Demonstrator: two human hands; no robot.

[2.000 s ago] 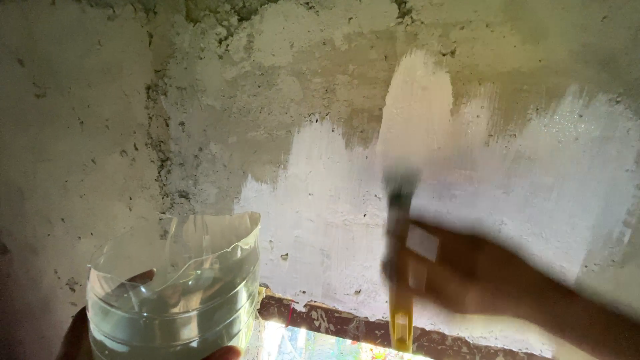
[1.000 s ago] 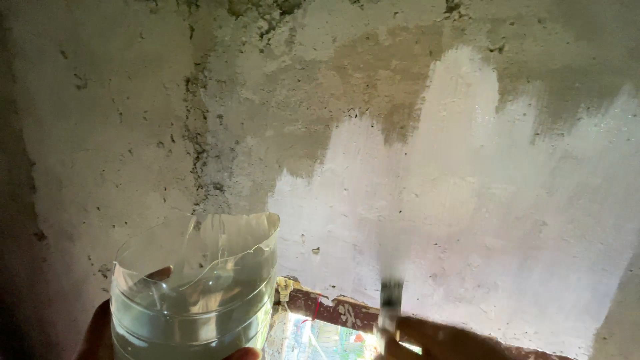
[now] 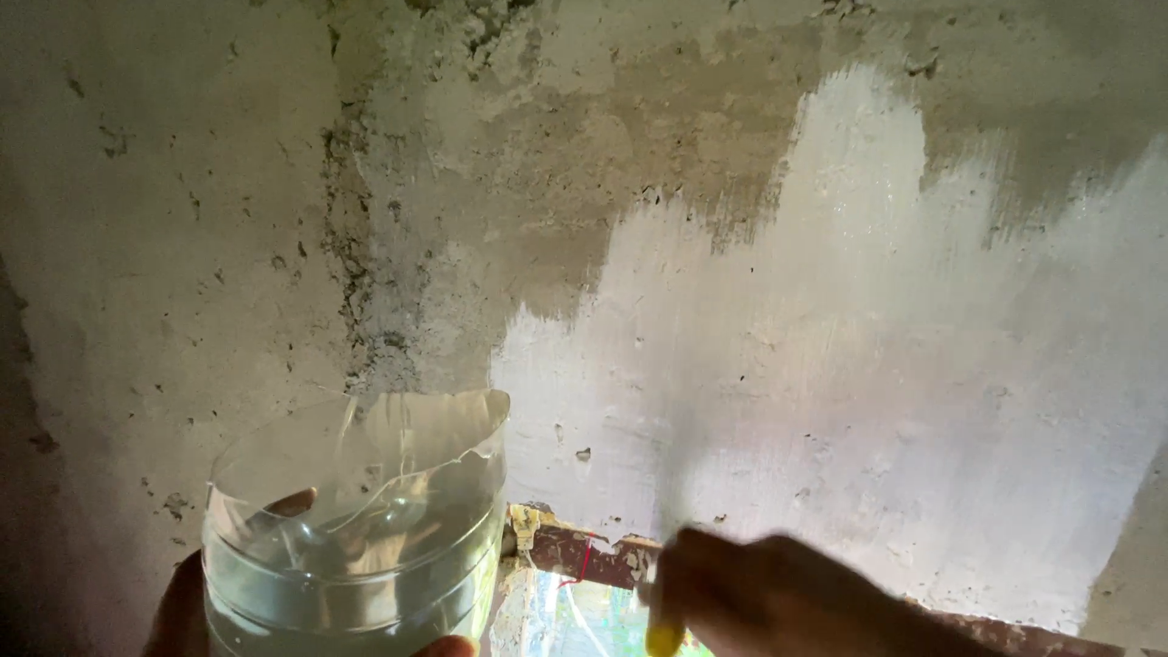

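My left hand (image 3: 178, 607) is wrapped around a clear cut-off plastic bottle (image 3: 356, 547) at the lower left, its fingers showing at both sides and through the plastic. The bottle's rim is cut unevenly, and whitish liquid seems to be inside. At the lower right of centre, my right hand (image 3: 776, 593), blurred, grips a paintbrush by its yellow-ended handle (image 3: 664, 639). The brush head is blurred or hidden against the wall. A whitish, wet-looking coat with a jagged brushed upper edge (image 3: 849, 347) covers the wall around and above the right hand.
Rough, pitted grey-brown wall (image 3: 255, 228) spans the left and top, with a dark crumbling vertical crack (image 3: 351, 246). Below the coated part runs a worn reddish-brown frame (image 3: 593, 555) with a red string (image 3: 584, 566), above a bright opening (image 3: 584, 620).
The right hand and brush have moved down the wall, from beside the coated part to the frame at its lower edge. The left hand still holds the bottle. The view has shifted somewhat.
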